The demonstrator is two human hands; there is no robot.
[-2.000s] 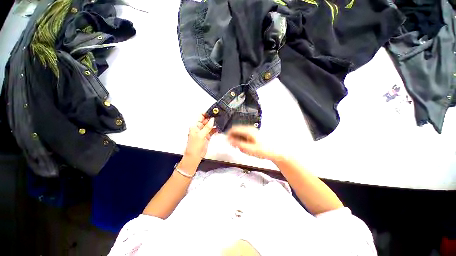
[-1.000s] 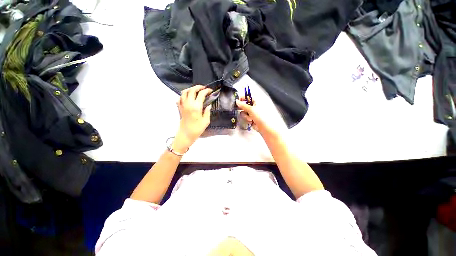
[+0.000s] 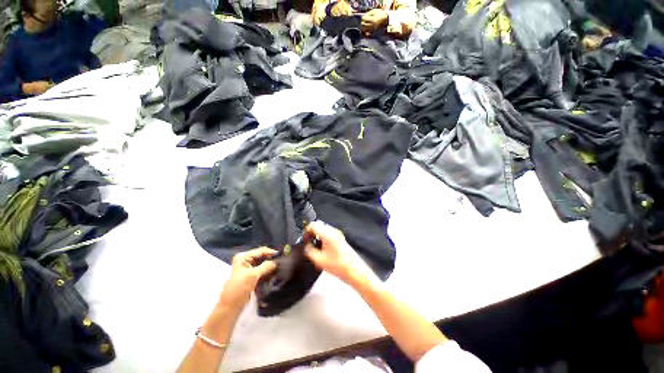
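Observation:
A dark denim jacket [image 3: 349, 189] lies spread on the white table in front of me, with a yellow-green wing motif [image 3: 313, 148] on it. Its cuff [image 3: 287, 284] is bunched between my hands near the table's front edge. My left hand [image 3: 246, 275] pinches the cuff's left side. My right hand [image 3: 327, 249] is at its upper right, fingers closed on the cloth. A small dark piece shows at the right fingers, probably the thread snips, mostly hidden by them.
Dark garments are heaped at the left [image 3: 51, 269], back [image 3: 211, 73] and right [image 3: 582, 146]. A pale heap [image 3: 80, 116] lies at the far left. Across the table are a person in dark blue [image 3: 47, 51] and another person's hands [image 3: 360, 16]. Something red [image 3: 650, 317] is at the right edge.
The view has tilted up, showing more table and people. The cuff, flat a second ago, is now raised and bunched. My right hand has moved in from beside it onto the cloth.

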